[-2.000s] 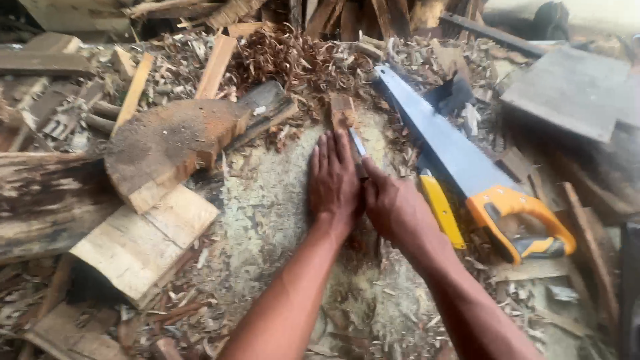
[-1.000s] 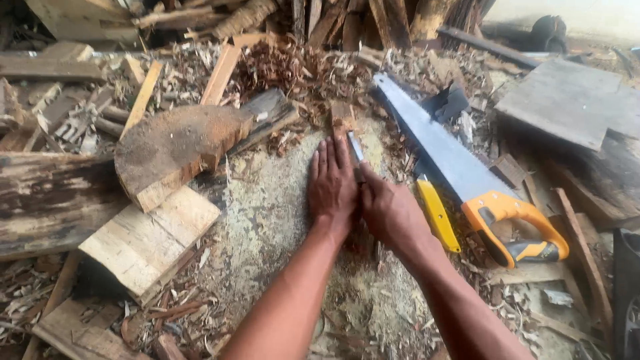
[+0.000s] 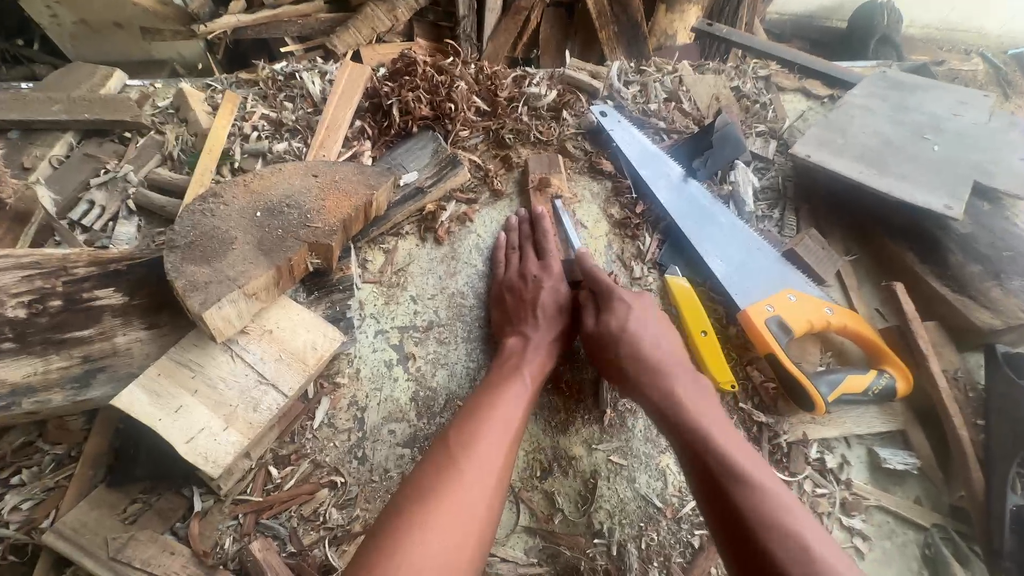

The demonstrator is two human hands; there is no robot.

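A small reddish-brown wood block point(image 3: 546, 172) lies on the worn board in the middle. My left hand point(image 3: 530, 288) presses flat along its left side, fingers together and pointing away from me. A narrow metal blade point(image 3: 566, 226), maybe a chisel's, comes out of my right hand point(image 3: 628, 328), which is closed round its handle; its tip rests at the block's upper part by some shavings. The handle is hidden. Right of that hand lie a yellow utility knife point(image 3: 700, 330) and a hand saw point(image 3: 712, 228) with an orange and black handle.
A half-round wood slab point(image 3: 272, 228) and a pale wood block point(image 3: 232, 384) lie left. Curled shavings point(image 3: 456, 92) heap at the back. A flat grey board point(image 3: 896, 136) is at the right, wood scraps all round. Bare surface of the work board point(image 3: 424, 336) shows left of my hands.
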